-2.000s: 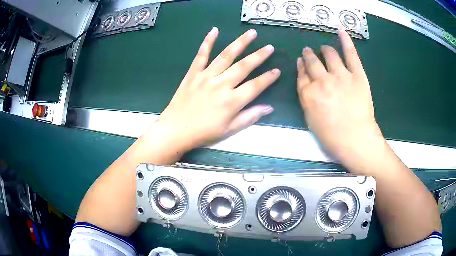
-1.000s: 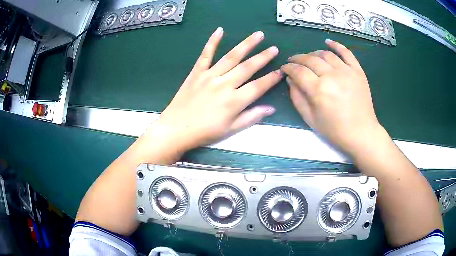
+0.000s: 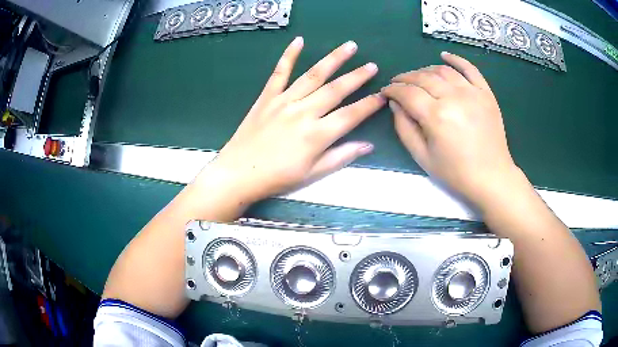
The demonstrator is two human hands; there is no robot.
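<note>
A silver carrier plate (image 3: 342, 274) with several round ribbed speaker drivers lies on the near green ledge, between my forearms. Hair-thin wires hang from its near long edge. My left hand (image 3: 288, 129) is spread palm down over the green conveyor belt (image 3: 169, 101), fingers apart and holding nothing. My right hand (image 3: 454, 125) is beside it, fingers bent, its thumb and fingertips together at the tip of a left finger. Neither hand touches a plate.
Two more carrier plates lie on the belt's far part, one at the left (image 3: 223, 19) and one at the right (image 3: 493, 32). A pale guide rail (image 3: 339, 193) runs under my wrists. A machine frame with a red emergency stop button (image 3: 53, 148) stands at the left.
Both far plates have moved to the right with the belt. My right hand has drawn its fingers in and shifted left to my left fingertip. The near plate has hardly moved.
</note>
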